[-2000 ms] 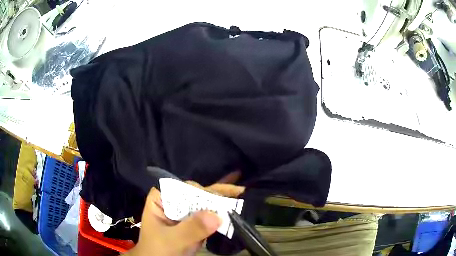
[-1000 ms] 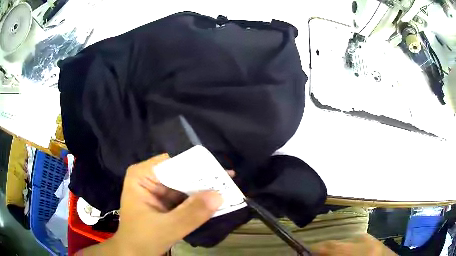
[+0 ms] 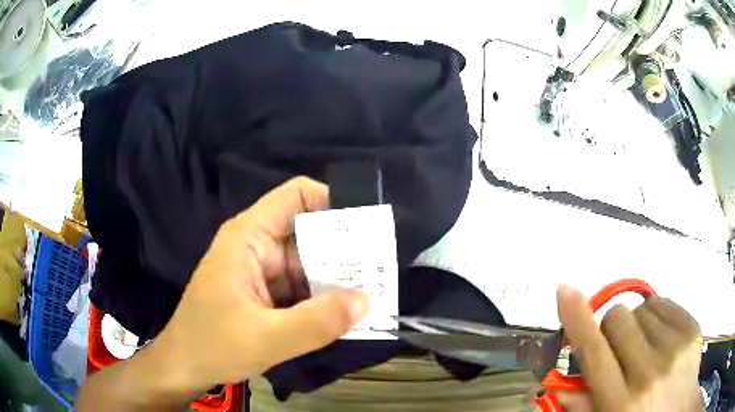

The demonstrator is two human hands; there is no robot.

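Observation:
A white care label (image 3: 350, 265) with fine print is held upright between the thumb and fingers of my left hand (image 3: 250, 298). A short black label (image 3: 355, 183) sticks up behind its top edge. My right hand (image 3: 633, 354) holds scissors (image 3: 492, 342) by the red-orange handles. The blades point left, with the tips at the care label's lower right edge. A black garment (image 3: 274, 121) lies on the white table behind my left hand and hangs over the front edge.
The sewing machine's plate area (image 3: 556, 137) and tension knob (image 3: 654, 88) are at the upper right. Clear plastic (image 3: 68, 80) lies at the upper left. A blue basket (image 3: 56, 282) and a red basket (image 3: 98, 346) are below the table at left.
The care label has turned upright, and the black label now shows above it. The scissors have swung from slanting across behind the label to lying nearly level at its right; their red handles and my right hand now show.

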